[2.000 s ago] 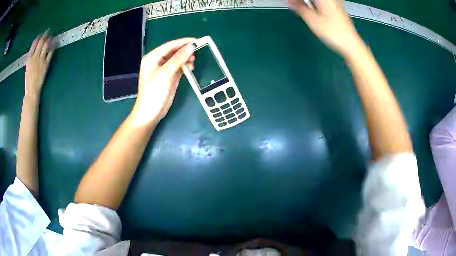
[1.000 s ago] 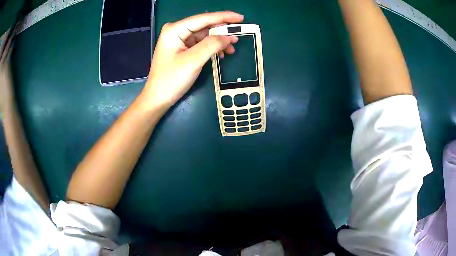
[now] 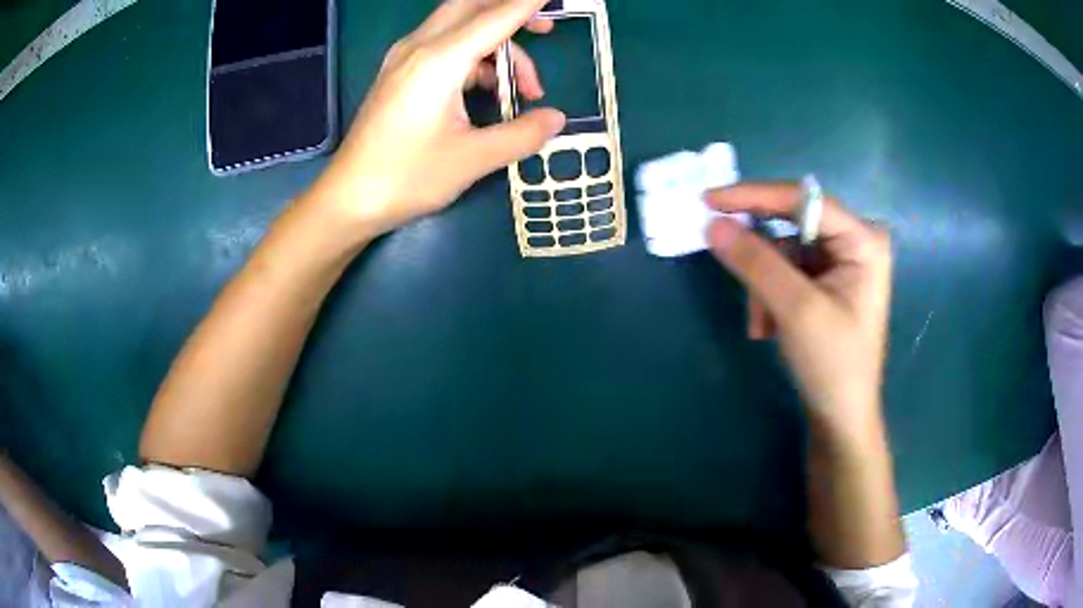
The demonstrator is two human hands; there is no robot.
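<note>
The light front housing point(image 3: 568, 232), white with gold edges, an open screen window and keypad holes, lies on the green surface. My left hand point(image 3: 445, 125) holds its upper left side, with the thumb over the frame near the window's lower edge. My right hand point(image 3: 819, 267) is to the right of the housing and pinches a small white squarish piece point(image 3: 673, 202) between thumb and finger; the piece is blurred. A whitish end of a thin tool point(image 3: 811, 209), likely tweezers, shows between the right fingers. The housing's top edge is cut off by the picture.
A glossy black smartphone point(image 3: 271, 101) lies at the upper left. The pale metal edge strip point(image 3: 1015, 42) curves through the upper corners. A neighbour's arm point(image 3: 42, 511) shows at lower left, and another person's pink sleeve point(image 3: 1027, 511) at lower right.
My right hand has come back from the top edge with the white piece. My left thumb has moved down along the housing, which sits higher in view. The left neighbour's arm has moved lower in view.
</note>
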